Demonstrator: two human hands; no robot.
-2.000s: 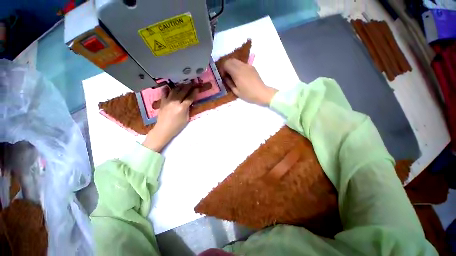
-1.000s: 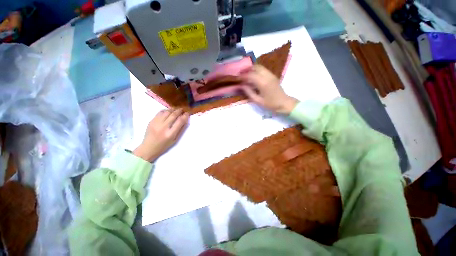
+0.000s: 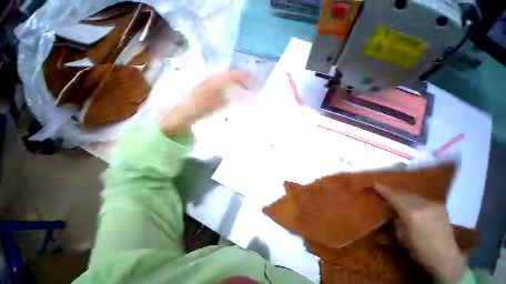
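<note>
My right hand (image 3: 424, 230) is on a rust-brown garment panel (image 3: 333, 208) at the lower right, thumb on top, fingers partly hidden. That panel lies over or just above other brown panels (image 3: 355, 266). My left hand (image 3: 205, 100) is blurred and in the air at upper centre-left, with nothing seen in it. The dark clamp frame (image 3: 374, 128) with its pink slotted insert (image 3: 416, 108) is under the machine head (image 3: 355, 61). Thin pink placement guides (image 3: 366, 141) show on the white sheet (image 3: 266, 161), with no panel between them.
A clear plastic bag (image 3: 33, 72) holding brown and white cut pieces (image 3: 116, 91) lies at upper left. The teal machine table (image 3: 258, 30) shows behind. A blue metal frame (image 3: 33, 224) stands at lower left, beyond the table edge.
The view has swung left. The brown panel has gone from under the clamp frame. My right hand has moved from the frame to the near panels. My left hand has lifted off towards the plastic bag.
</note>
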